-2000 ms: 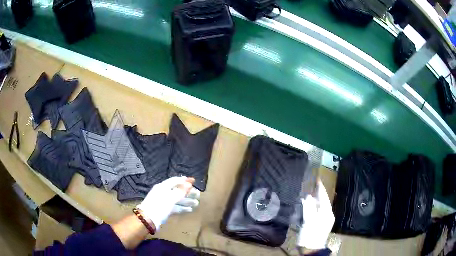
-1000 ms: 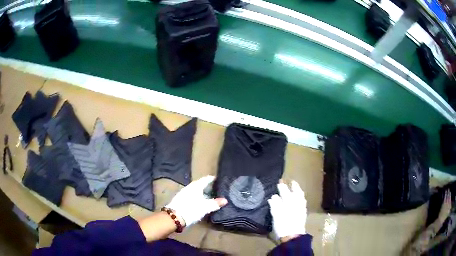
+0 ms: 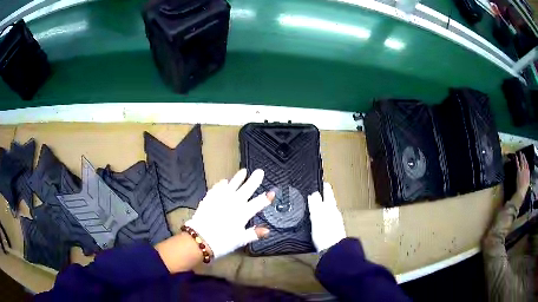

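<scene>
A black speaker cabinet (image 3: pixel 282 141) lies face up on the cardboard-covered bench in front of me. A ridged speaker grille (image 3: pixel 289 168) lies over its front, and the round woofer shows dull grey through it. My left hand (image 3: pixel 227 215), in a white glove with fingers spread, rests on the cabinet's left side and over part of the woofer area. My right hand (image 3: pixel 326 219), also white-gloved, lies flat along the cabinet's right edge. Neither hand is closed around anything. Several loose grilles (image 3: pixel 177 168) overlap on the bench to the left, a lighter one on top.
Two more speaker cabinets (image 3: pixel 407 150) stand side by side to the right. Behind the bench is a green conveyor belt (image 3: pixel 307 76) with a white rail (image 3: pixel 106 113) and black speakers (image 3: pixel 187 44) on it. Another person's arm (image 3: pixel 502 227) reaches in at the far right.
The grille now lies flatter and straighter on the cabinet. My left hand has moved up onto the front, fingers spread; my right hand stays at the right edge. The view has shifted.
</scene>
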